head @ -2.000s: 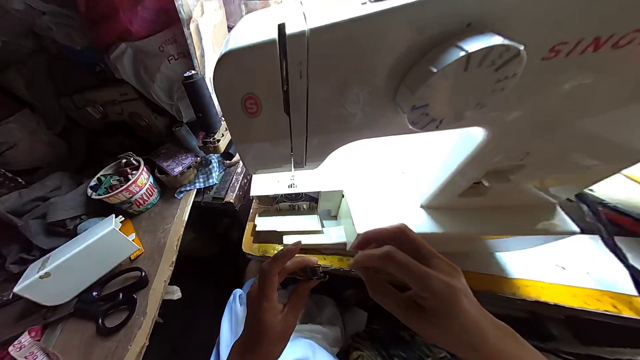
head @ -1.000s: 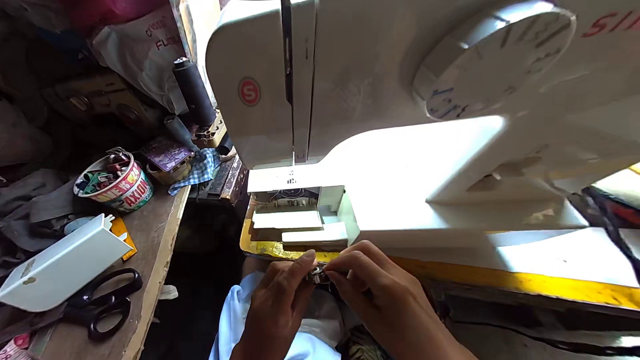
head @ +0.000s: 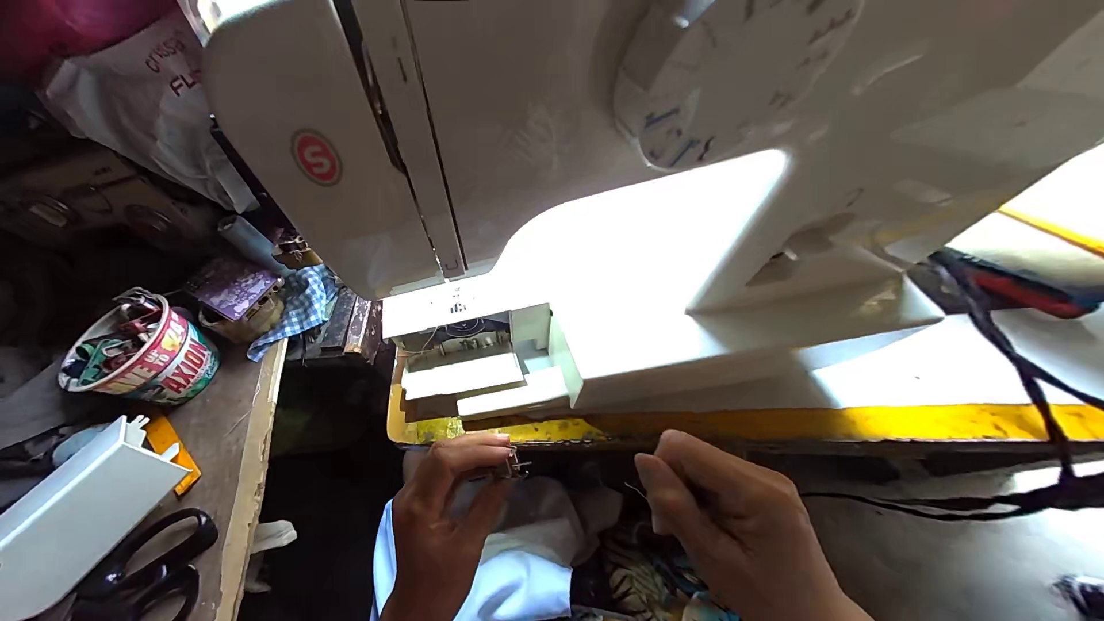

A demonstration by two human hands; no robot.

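My left hand (head: 453, 509) pinches a small metal part (head: 512, 467), which looks like a bobbin case, just below the yellow table edge. To its right, my right hand (head: 733, 517) has thumb and forefinger closed on a thin thread end (head: 636, 490). The white sewing machine (head: 535, 155) stands above both hands. Its front compartment under the needle plate (head: 435, 312) is open, with the hook area (head: 466, 329) showing and a hinged cover (head: 517, 392) folded down. The needle's tip is too small to make out.
On the wooden table (head: 228, 431) at left stand a tub of small items (head: 142, 349), a white plastic machine part (head: 86, 509) and black-handled scissors (head: 155, 561). A checked cloth (head: 302, 306) lies behind. Black cables (head: 1018, 362) hang at right. The machine's table has a yellow edge (head: 733, 424).
My right hand has moved right, away from my left hand; both were together at the small metal part one second ago. The view has moved closer to the machine.
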